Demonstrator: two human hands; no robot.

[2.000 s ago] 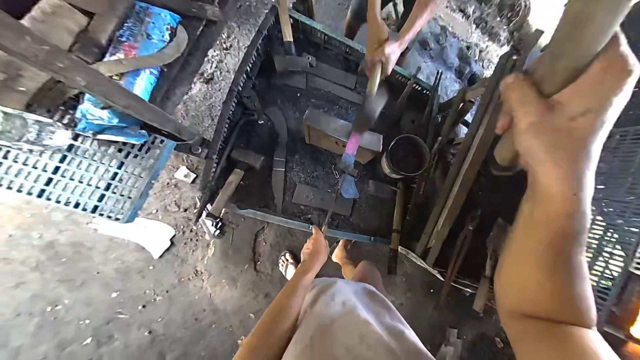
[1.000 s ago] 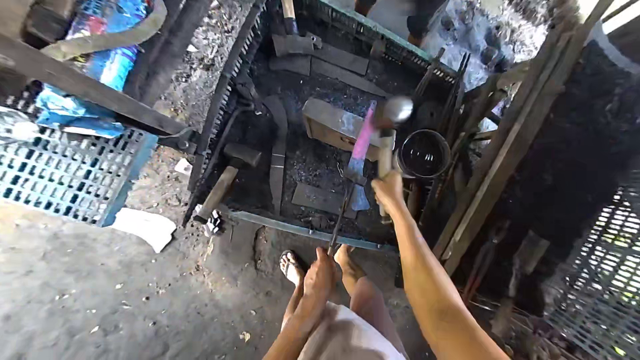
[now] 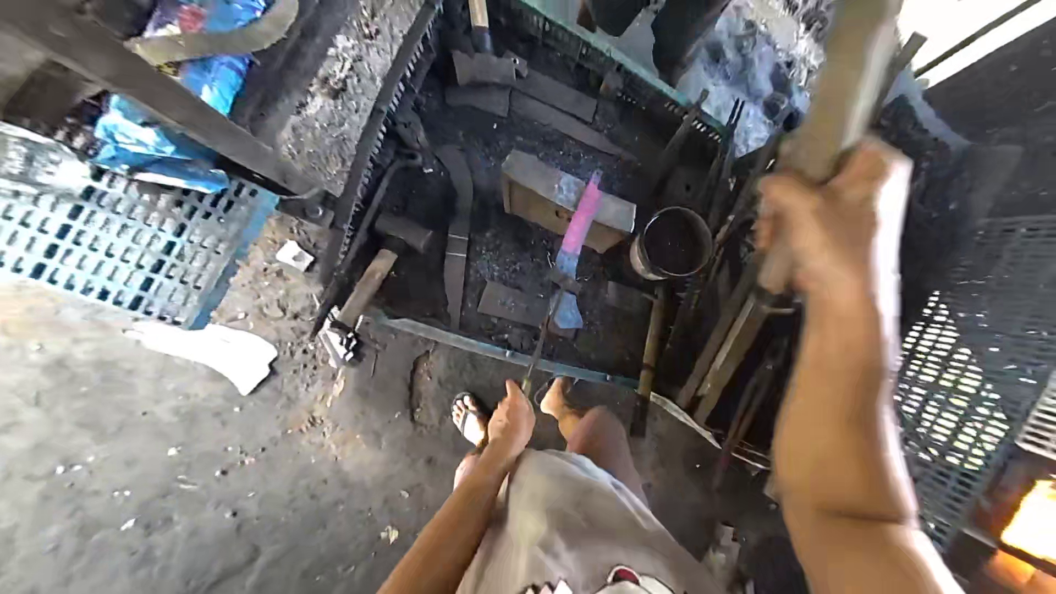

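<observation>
My left hand (image 3: pixel 511 419) grips the rear end of long metal tongs (image 3: pixel 540 342), low in the middle. Their jaws hold a metal blade blank (image 3: pixel 582 216), its upper part glowing pink and its lower part grey. The glowing part lies across a rectangular steel anvil block (image 3: pixel 544 198). My right hand (image 3: pixel 833 214) is raised at the right, close to the camera, closed around the wooden handle of a hammer (image 3: pixel 846 91). The hammer's head is out of view. It is well away from the blank.
A round can (image 3: pixel 672 243) of dark liquid stands right of the anvil. A second hammer (image 3: pixel 367 285) lies at the left, near a curved flat blade (image 3: pixel 456 239). Bars lean at the right. A fire (image 3: pixel 1031 520) glows at the lower right. My feet are beside the work area.
My right hand has swung up and right with the hammer, which was low near the blank a second ago. The other person's hands, seen at the top two seconds ago, are out of view.
</observation>
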